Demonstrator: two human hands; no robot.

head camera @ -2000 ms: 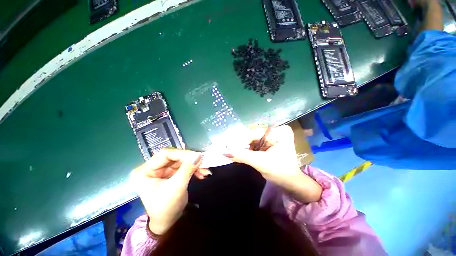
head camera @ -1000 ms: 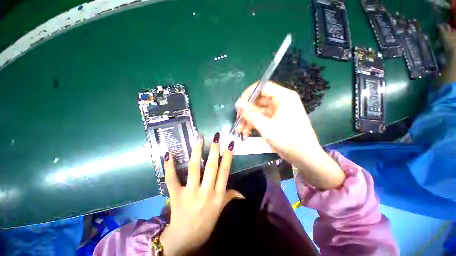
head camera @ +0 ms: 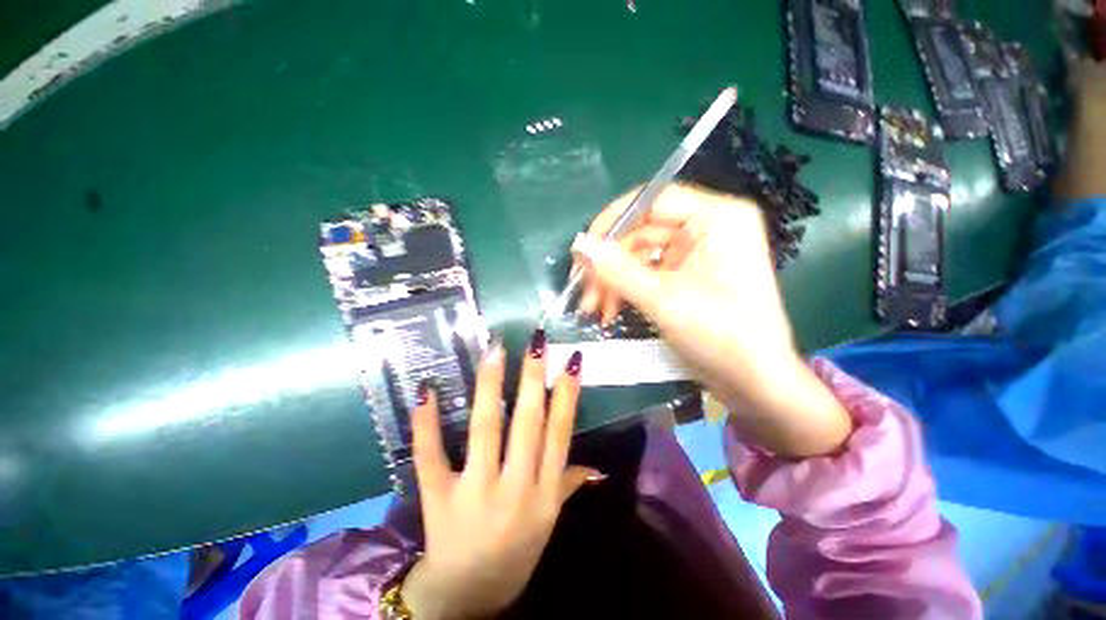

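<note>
My right hand (head camera: 697, 273) grips silver tweezers (head camera: 673, 164) with the tip pointing down near my left fingertips. My left hand (head camera: 491, 503) lies flat, palm down, fingers apart, over the lower part of an open phone unit (head camera: 400, 260) and the left end of a white strip (head camera: 619, 362). The phone unit shows its main board at the far end and a battery below. A clear sheet (head camera: 552, 200) lies beyond the strip, partly behind my right hand. Whether the tweezer tip holds a piece is too small to tell.
A row of tiny white pieces (head camera: 545, 125) lies above the clear sheet. A heap of small black parts (head camera: 788, 194) is partly hidden behind my right hand. Several phone units (head camera: 912, 230) lie at the right. Another person's blue sleeve (head camera: 1055, 291) is at the right edge.
From one second ago, the tweezers and my right hand have shifted slightly. Since two seconds ago, my left hand has spread flat and the tweezers have swung upright into writing grip.
</note>
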